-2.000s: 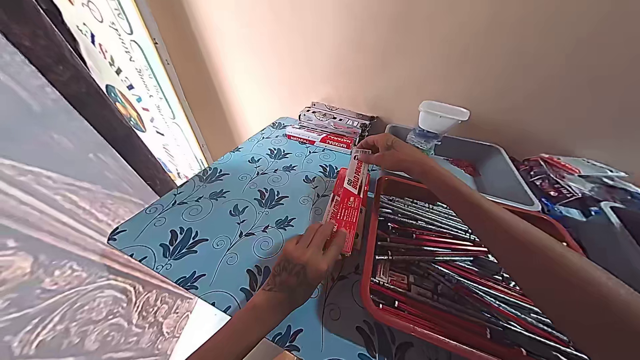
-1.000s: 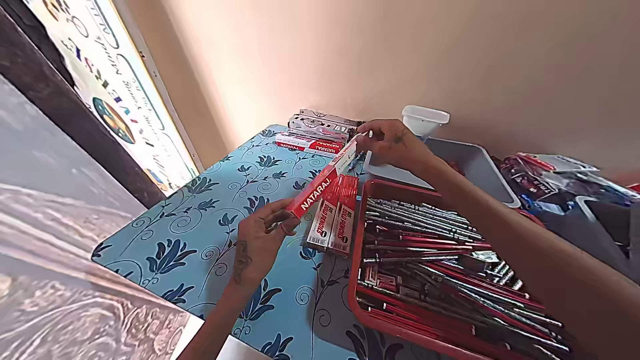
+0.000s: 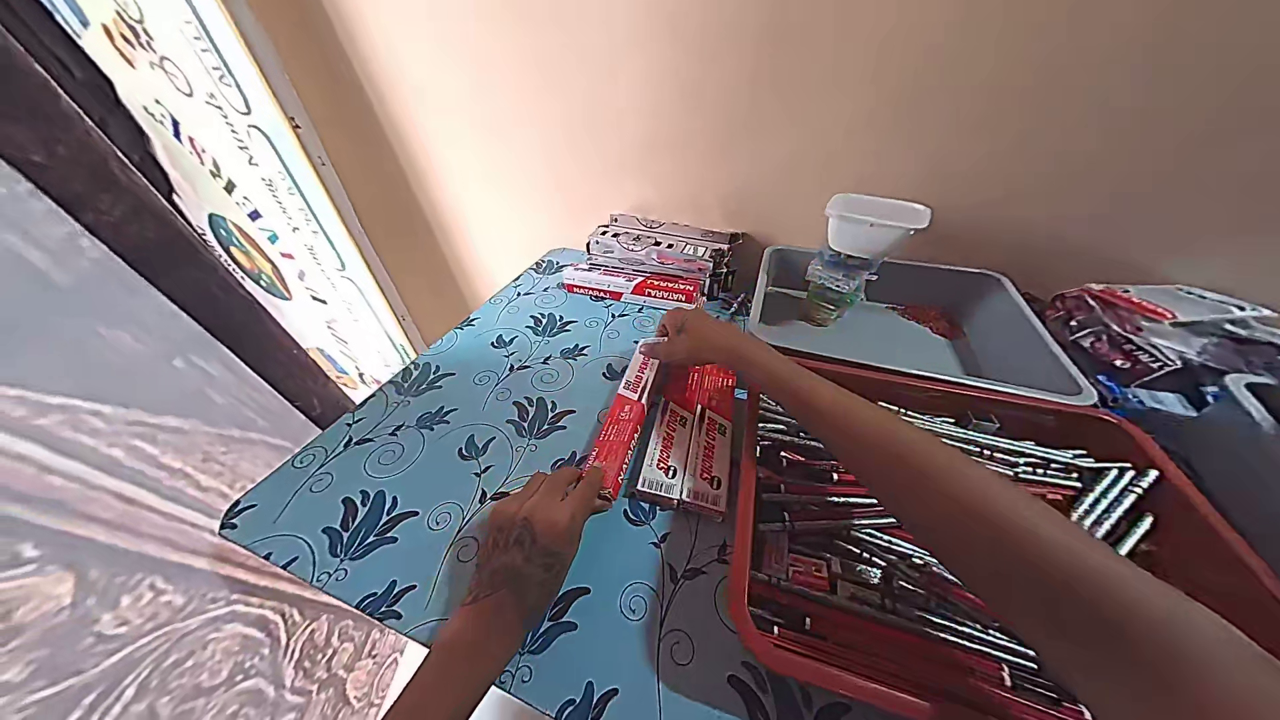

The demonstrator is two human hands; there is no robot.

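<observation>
A red and white Nataraj pencil box point(image 3: 622, 425) lies between my two hands, just left of two similar pencil boxes point(image 3: 690, 440) that rest side by side on the flowered table. My left hand point(image 3: 540, 520) grips its near end, and my right hand point(image 3: 690, 338) holds its far end. Right of the boxes, under my right forearm, is a red plastic tray point(image 3: 745, 590) full of loose pencils point(image 3: 860, 520), some silvery and some dark red. My forearm hides part of the tray.
Stacked pencil boxes point(image 3: 660, 250) stand at the table's back edge by the wall. A grey tray point(image 3: 1020, 340) holds a jar point(image 3: 835, 285) with a white plastic container point(image 3: 876, 222) above it. Plastic-wrapped packs point(image 3: 1140, 330) lie at the right. A patterned curtain point(image 3: 150, 600) hangs at the left.
The held box was tilted across the other boxes one second ago; now it lies along their left side. Both hands have moved with it and still hold its ends.
</observation>
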